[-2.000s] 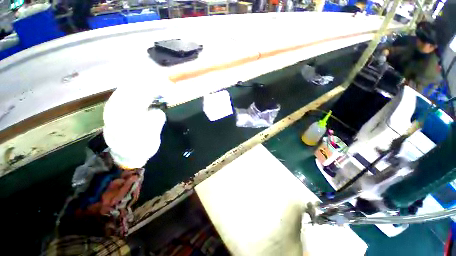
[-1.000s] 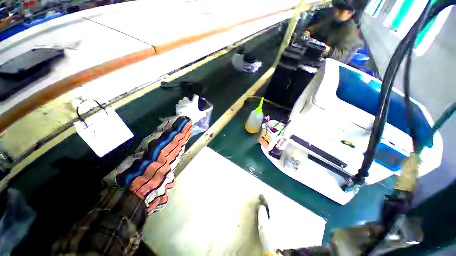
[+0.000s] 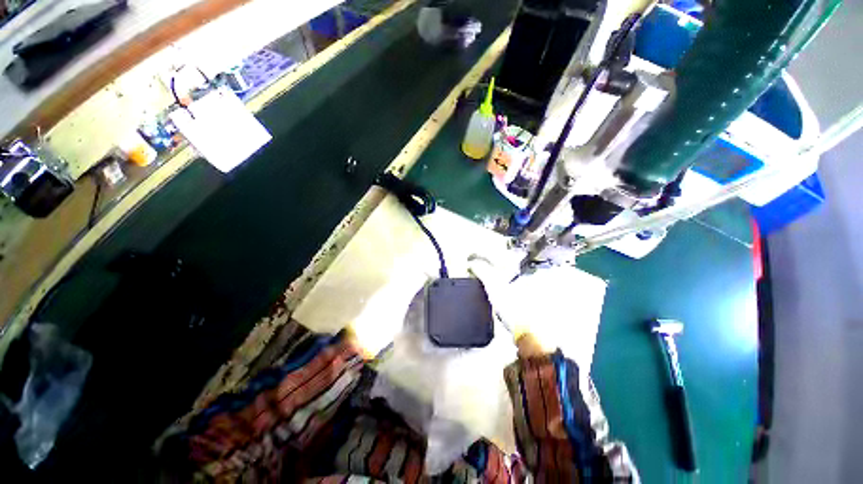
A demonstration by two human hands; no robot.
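A black rounded-square unit (image 3: 460, 313) lies face up over the cream-white board (image 3: 355, 260), near its middle. Its thin black cable (image 3: 433, 236) runs up to a tied bundle at the board's far corner. A crumpled translucent bag (image 3: 445, 421) hangs below the unit toward my lap. My left hand (image 3: 386, 319), in a white glove, is at the unit's left side. My right hand (image 3: 506, 307), also gloved, is at its right side. Both gloves are washed out against the board, so finger contact is unclear.
The dark green screwdriver (image 3: 724, 85) hangs at upper right, its metal end near the board. A squeeze bottle (image 3: 480, 130) stands behind the board. A hammer (image 3: 675, 392) lies right. A clear bag (image 3: 52, 392) is on the belt (image 3: 227, 222) at left; a white card (image 3: 222, 128) hangs beyond.
My left hand has come back from over the belt to the board. The black unit and cable now show on the board, and the bag that was on the nearer belt is gone from there.
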